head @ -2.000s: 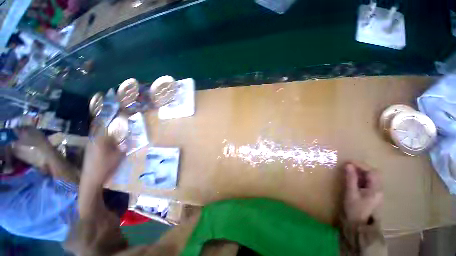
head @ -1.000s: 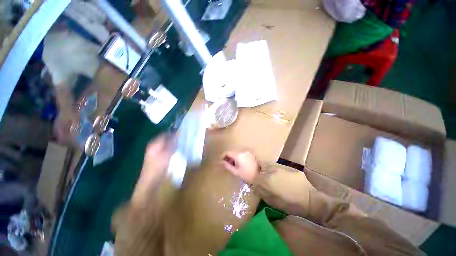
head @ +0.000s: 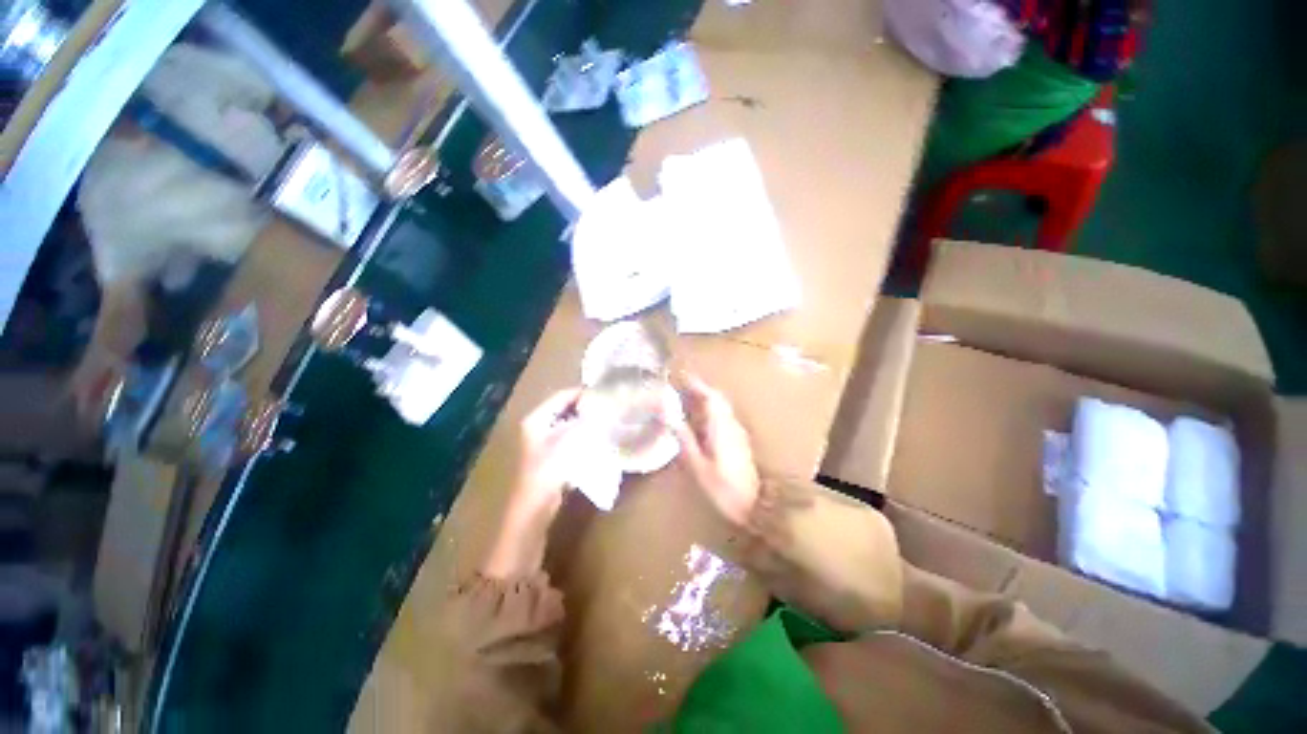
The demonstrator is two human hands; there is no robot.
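A round, shiny pale-gold disc is between my two hands over the bench. My left hand is at its left side, on a white plate-like piece partly under the disc. My right hand is at the disc's right rim. A second round disc lies just beyond, partly overlapped by the first. Glare and blur hide the fine detail and any pins.
White wrapping lies at the bench's far end. Shiny scraps are near my apron. The green conveyor on the left carries a white pegged plate. An open carton with white bundles stands right. Beyond is a red stool beside a person.
My view has swung from the gold-disc end of the bench to the wrapping end. My left hand has brought the white piece over the bench, and both hands are now at the disc.
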